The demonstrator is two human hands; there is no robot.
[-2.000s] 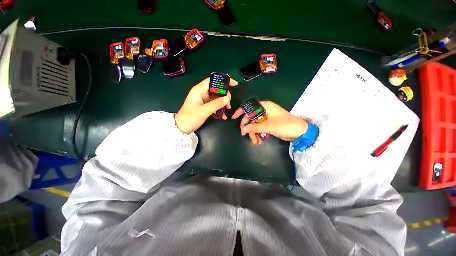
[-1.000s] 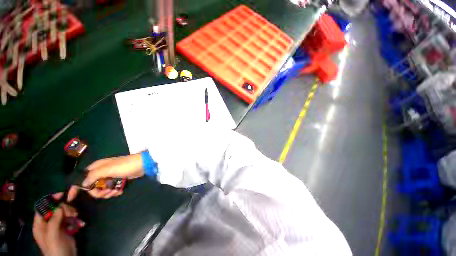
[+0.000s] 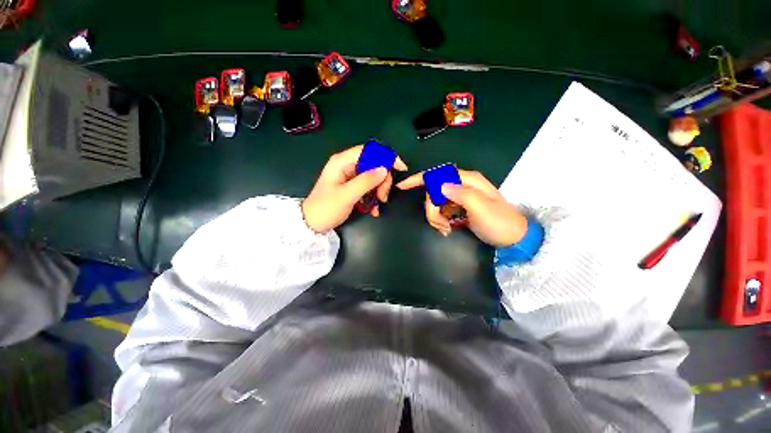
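My left hand [image 3: 334, 196] holds a smartwatch unit by its display screen [image 3: 376, 159], lit plain blue, with the thumb at the screen's lower edge. Part of its red case shows below, between the fingers. My right hand [image 3: 482, 207] holds a second unit, its screen [image 3: 440, 181] also lit plain blue, with the thumb on the lower part. An orange and red part [image 3: 454, 213] shows under that thumb. The two hands are close together but apart, above the dark green mat [image 3: 397, 254]. The fingers hide most of both cases.
Several opened units [image 3: 277, 87] lie in a row beyond my left hand; another [image 3: 459, 108] lies beyond my right. A beige machine [image 3: 84, 118] with a black cable stands left. A paper sheet [image 3: 592, 186] with a red pen [image 3: 669, 242] lies right, beside a red tray [image 3: 744, 194].
Both screens showed menus two seconds ago and are now plain blue. The view swung right toward the tray and aisle, then came back. Both hands still hold their units.
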